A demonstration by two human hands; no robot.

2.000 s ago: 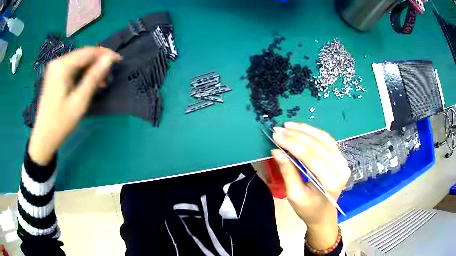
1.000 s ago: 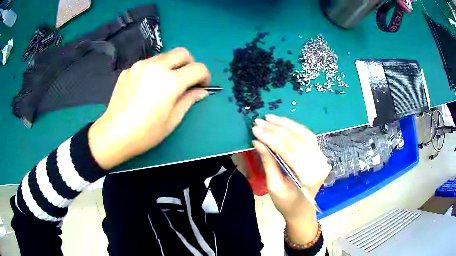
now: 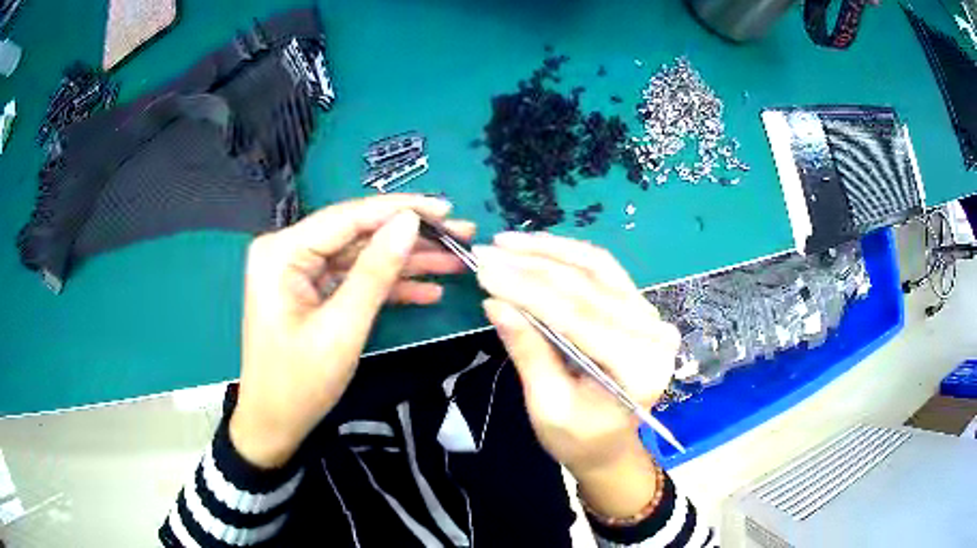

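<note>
My left hand (image 3: 332,300) holds a small dark connector (image 3: 431,230) between thumb and fingertips above the bench's front edge. My right hand (image 3: 584,343) grips silver tweezers (image 3: 579,360), their tips reaching to the connector at my left fingertips. The exact contact there is too small to tell. A few connectors (image 3: 394,161) lie just beyond my left hand. A loose pile of small black inserts (image 3: 536,145) and, to its right, a pile of tiny silver inserts (image 3: 682,120) lie beyond my right hand.
Stacked dark straps (image 3: 161,182) lie at left, with a dark connector pile (image 3: 77,102) behind. A phone (image 3: 139,30) and a steel thermos (image 3: 741,15) stand or lie at the back. A ribbed dark plate (image 3: 846,177) is at right, above a blue bin (image 3: 793,369) of silvery pieces.
My left hand went from the straps to the connector pile, picked up a connector and brought it back towards me. My right hand moved left, bringing the tweezers to it.
</note>
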